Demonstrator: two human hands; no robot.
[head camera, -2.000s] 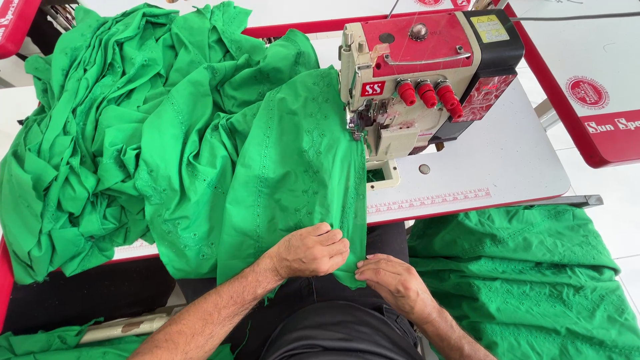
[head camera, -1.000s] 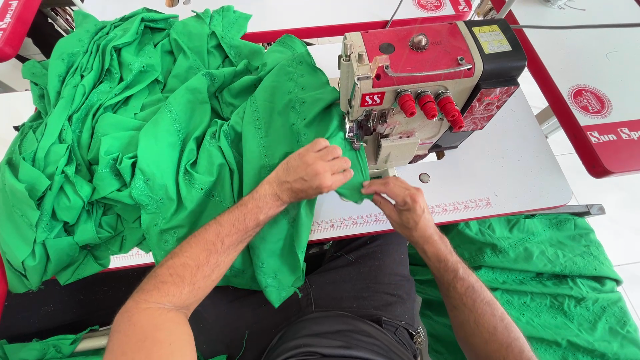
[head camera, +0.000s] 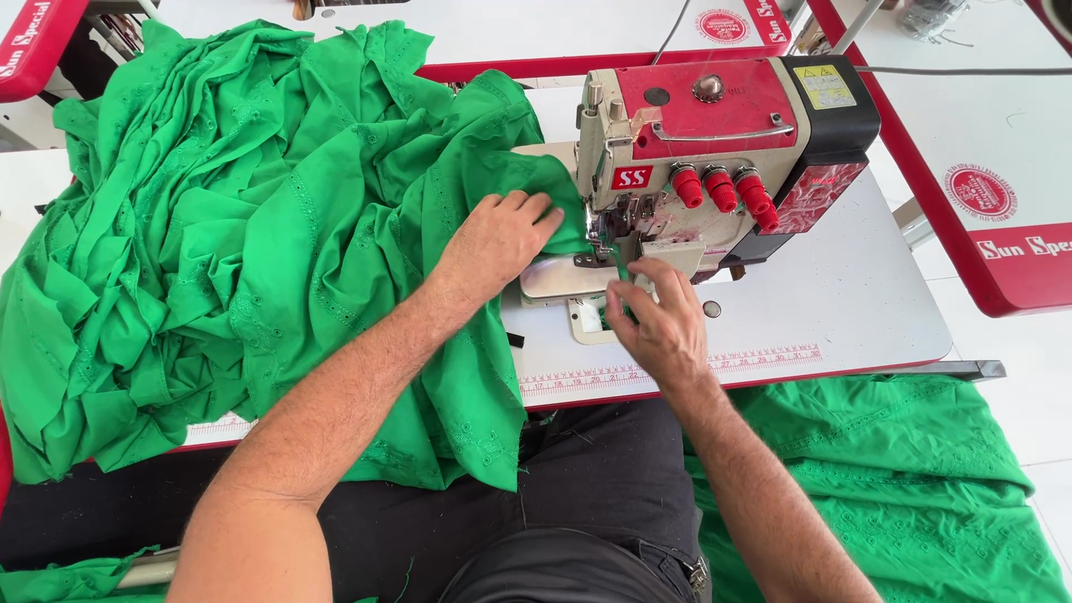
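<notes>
Green embroidered fabric (head camera: 276, 226) lies heaped over the left of the sewing table, and one part of it runs to the needle area of a red and beige overlock sewing machine (head camera: 712, 126). My left hand (head camera: 502, 243) rests on that part just left of the presser foot, its fingers curled on the cloth. Just in front of the machine's needle area is my right hand (head camera: 662, 322), thumb and forefinger close together at a narrow green strip beside the foot. Whether the fingers pinch the strip cannot be made out.
More green fabric (head camera: 888, 469) hangs below the table at the right. A printed ruler (head camera: 586, 383) runs along the front edge of the white tabletop (head camera: 837, 293). Another red-edged table (head camera: 1022, 268) stands at the right. A small black piece (head camera: 515, 340) lies near the fabric.
Both hands have moved up from the table's front edge to the machine's needle area. The fabric's edge that hung toward my lap has gone up to the machine, and more of the tabletop shows.
</notes>
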